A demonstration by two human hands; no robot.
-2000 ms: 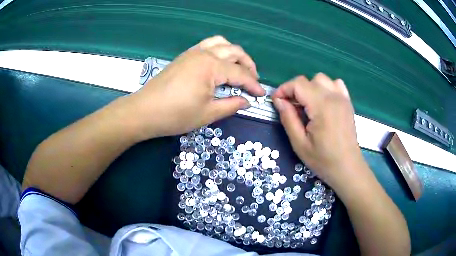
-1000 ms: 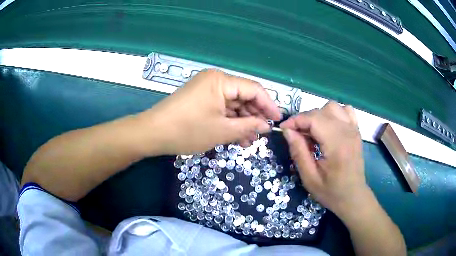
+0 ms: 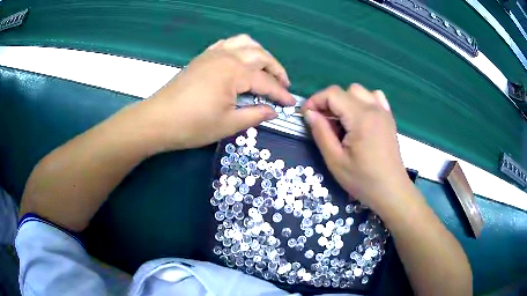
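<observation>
A grey strip housing (image 3: 284, 124) lies on the white strip at the far edge of the black tray (image 3: 277, 144), mostly hidden under my hands. My left hand (image 3: 202, 101) is over it, with index finger and thumb around pale discs (image 3: 287, 110) at the strip; whether it grips anything is hidden. My right hand (image 3: 361, 144) is at the strip's right part, thumb and index finger pinched on a thin pale pick stick, mostly hidden. Many loose clear and white discs (image 3: 297, 188) lie in the tray.
A reddish-brown block (image 3: 464, 199) lies right of the tray. Other grey strips lie at the far right (image 3: 513, 169), top right (image 3: 436, 24) and top left (image 3: 13, 20). A dark object (image 3: 517, 91) is at the right edge. A pale sleeve (image 3: 60, 254) is at lower left.
Both hands have moved from above the tray's far part back up onto the strip housing, covering it. A strip has come into view at top left.
</observation>
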